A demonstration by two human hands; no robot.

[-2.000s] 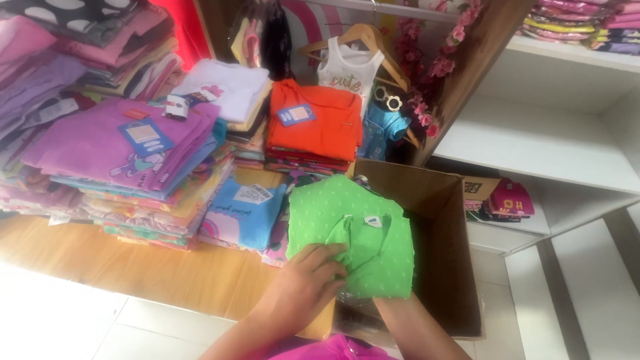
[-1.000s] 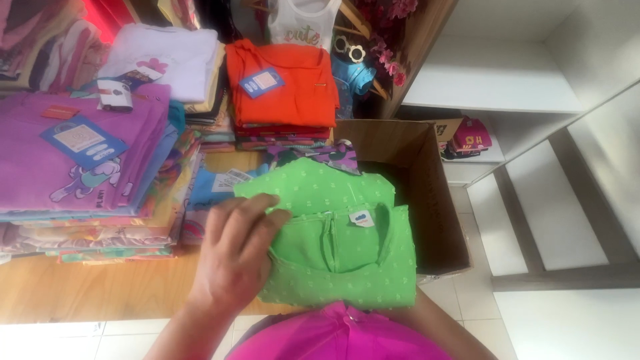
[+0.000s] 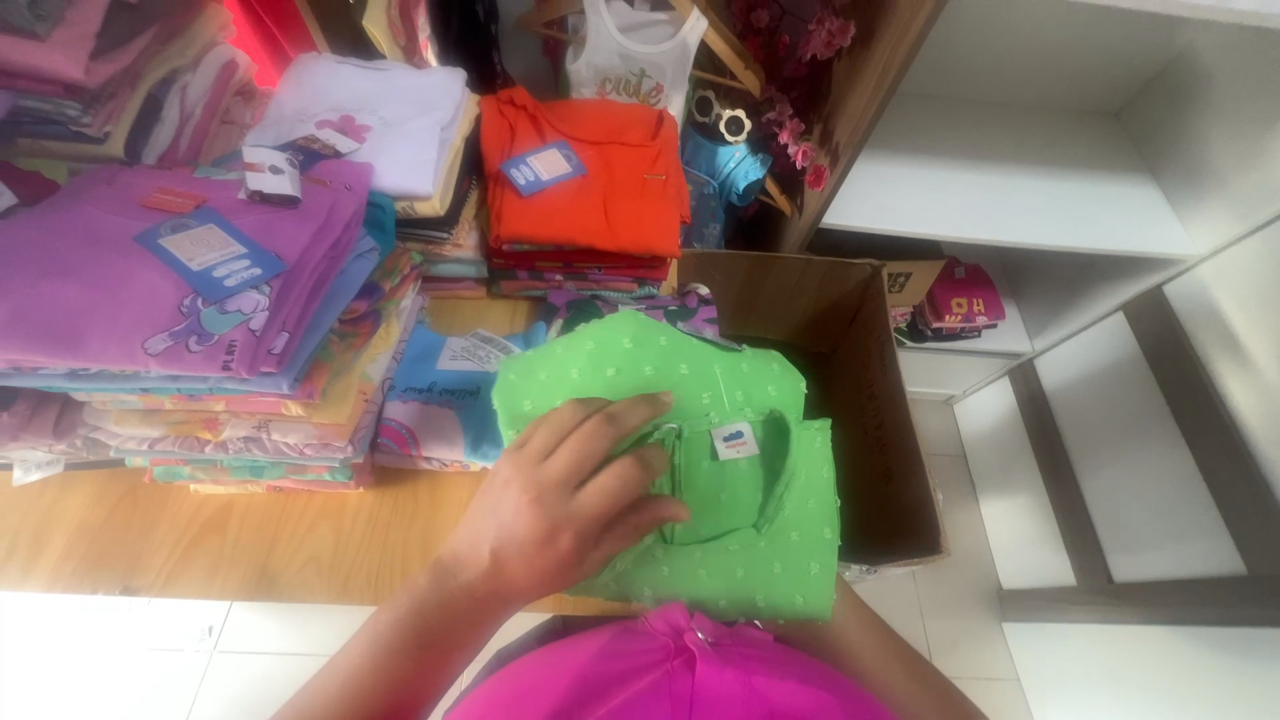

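Observation:
A bright green folded garment (image 3: 690,380) with small raised dots and a white neck label lies across the middle of the view, close to my body. My left hand (image 3: 575,490) rests on its left side, fingers spread over the cloth near the neckline; whether they pinch it is unclear. Beneath the garment my right hand is hidden; only the forearm comes out at the lower right, so its fingers cannot be judged. Behind the garment lie a blue printed shirt (image 3: 450,390) and a patterned dark and purple cloth (image 3: 700,312).
Stacked clothes fill the wooden table (image 3: 200,540), topped by a purple shirt (image 3: 90,260), a white shirt (image 3: 360,110) and an orange shirt (image 3: 590,200). An open cardboard box (image 3: 900,430) stands right of the garment. White shelves (image 3: 1010,190) rise at the right; a white tank top (image 3: 635,60) hangs behind.
The green garment now sits closer to my body, with its neckline turned and opened toward the right. My left hand has shifted to its left side. The view has moved.

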